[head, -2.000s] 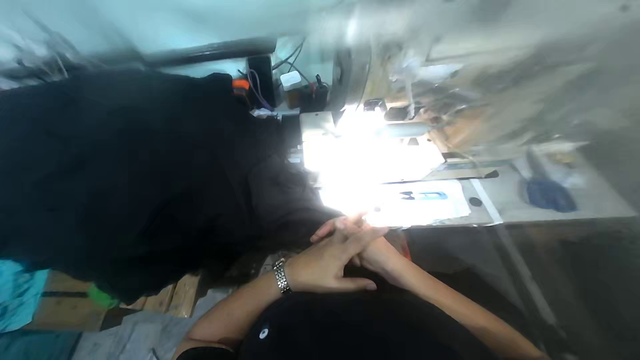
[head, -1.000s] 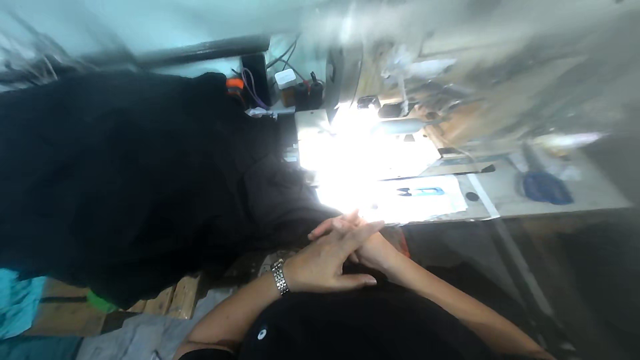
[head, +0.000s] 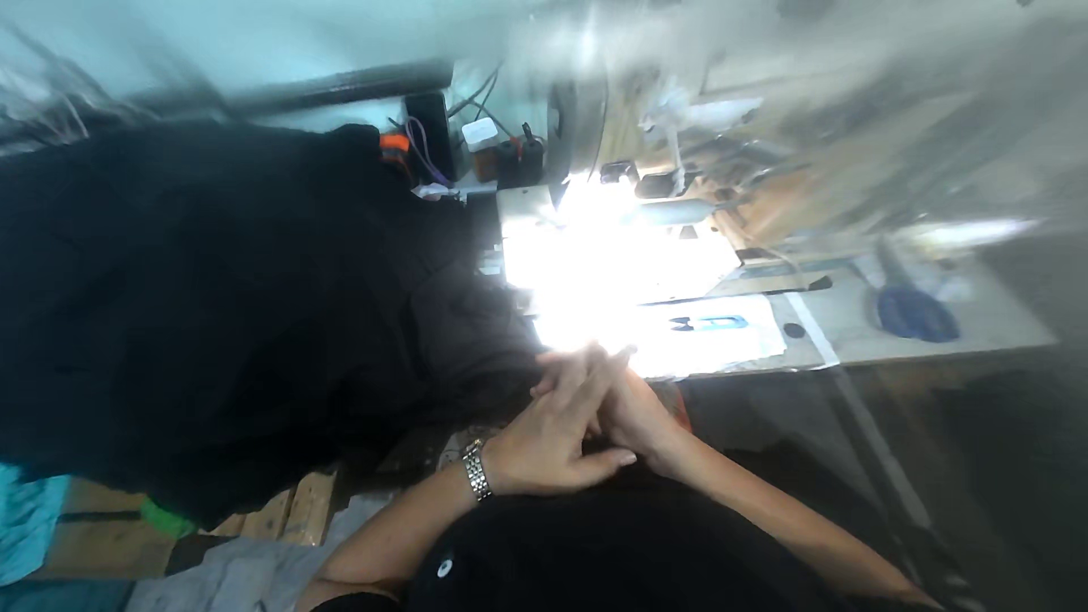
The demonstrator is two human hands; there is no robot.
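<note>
My left hand [head: 552, 429], with a metal-link watch [head: 477, 470] on its wrist, lies over my right hand [head: 639, 412] at the near edge of the sewing table. The fingers overlap, and neither hand shows a tool or cloth in it. Just left of the fingertips is a large heap of black cloth [head: 255, 280]. Beyond them stands a sewing machine [head: 523, 204], mostly washed out by its bright lamp. Blue-handled thread snips [head: 710, 323] lie on a white sheet [head: 765, 336] to the right of the hands.
A dark blue object [head: 916, 314] rests on the right part of the table [head: 1011, 327]. Cables and a white-topped item [head: 479, 132] are behind the cloth. At the lower left are wooden slats [head: 310, 507], turquoise cloth [head: 25, 523] and green material [head: 166, 517].
</note>
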